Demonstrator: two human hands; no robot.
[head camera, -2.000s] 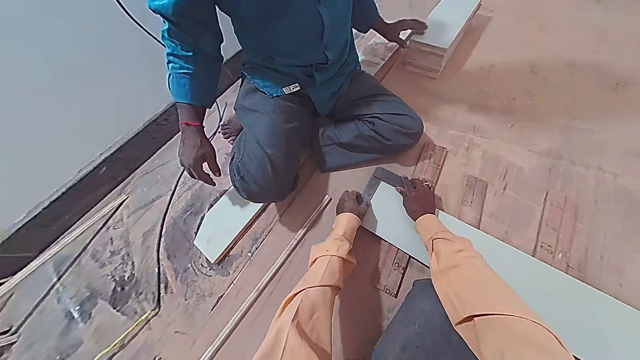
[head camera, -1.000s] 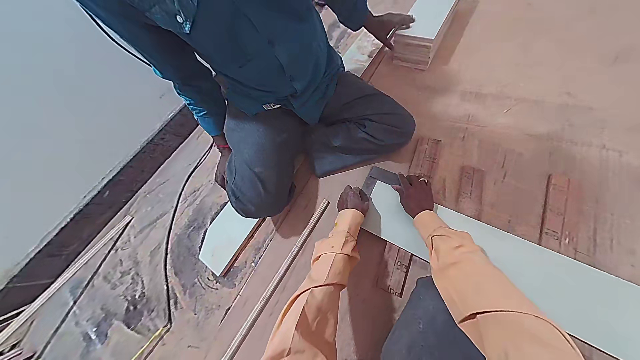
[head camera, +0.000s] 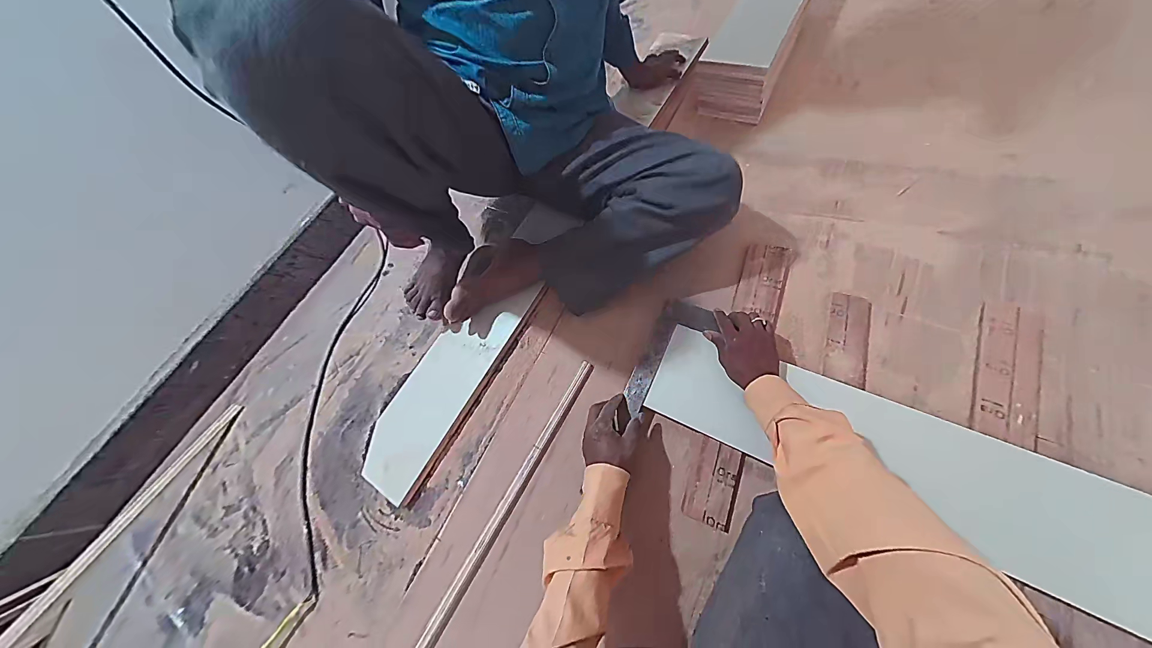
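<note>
A long white-faced board (head camera: 900, 459) lies across the lower right, on a plywood surface. At its left end is a metal try square (head camera: 648, 360), one arm along the short edge and the other at the far long edge. My right hand (head camera: 745, 346) presses on the square's far arm and the board. My left hand (head camera: 612, 434) is at the near end of the square's other arm, fingers bent around something small that I cannot make out, perhaps only the square's tip.
A person in a blue shirt (head camera: 540, 81) sits opposite, one hand beside a stack of white-topped boards (head camera: 733, 81). Another white board (head camera: 441, 405) lies by their bare feet. A thin wooden strip (head camera: 508, 504) lies left of my left hand. A black cable (head camera: 315, 414) runs along the floor.
The person opposite has raised one knee, baring their feet, and their hand has moved off the board stack. The square has shifted from lying on the board's end to its edge.
</note>
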